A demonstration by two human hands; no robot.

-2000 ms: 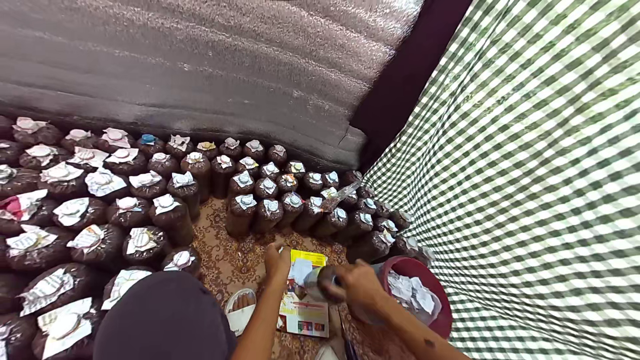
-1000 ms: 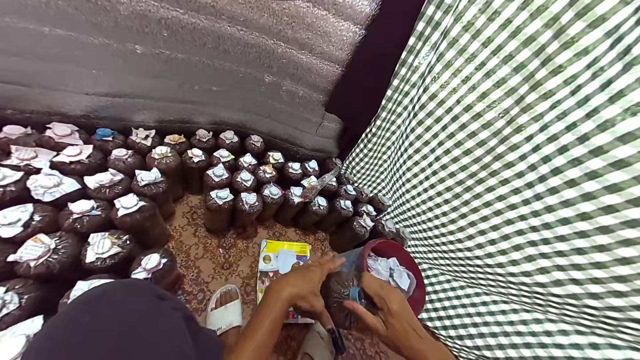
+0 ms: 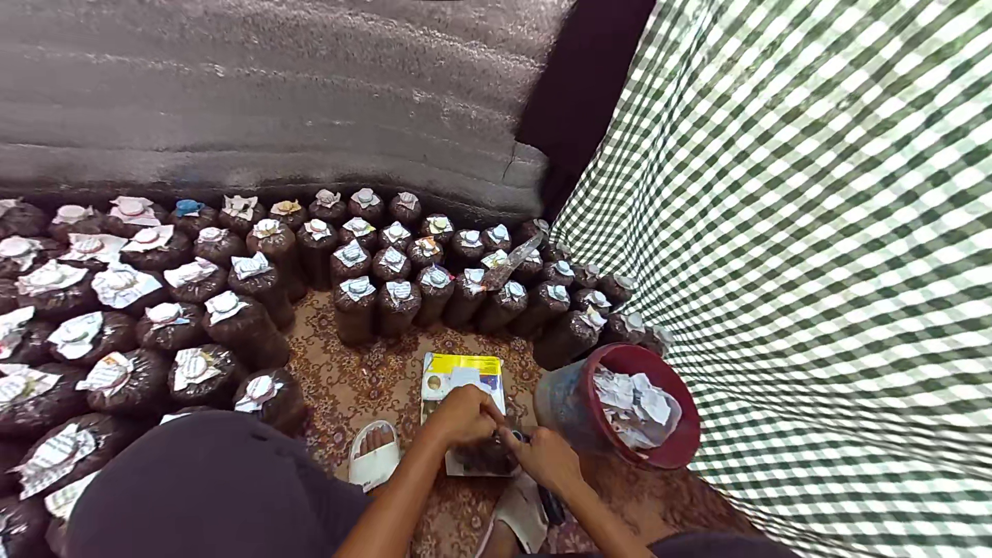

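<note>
My left hand (image 3: 467, 416) and my right hand (image 3: 546, 457) meet at the neck of a dark filled plastic bag (image 3: 484, 457), fingers pinched around its top. A small dark ring-like piece (image 3: 520, 436) shows by my right fingers. The bag stands over the lower part of a printed box or booklet (image 3: 463, 364) with a yellow band, on the patterned floor covering. A white piece of paper (image 3: 465, 377) lies on the printed cover just beyond my left hand. My fingers partly hide the bag's top.
A red-rimmed bucket (image 3: 686, 434) holding crumpled paper (image 3: 637, 407) stands right of my hands. Rows of dark filled bags with paper-covered tops (image 3: 356, 310) line the left and back. A checkered sheet (image 3: 775, 232) hangs at right. Feet in white sandals (image 3: 375, 465) are close by.
The dark bag has moved from beside the bucket to over the printed cover, with both hands now together at its neck. The view has shifted somewhat.
</note>
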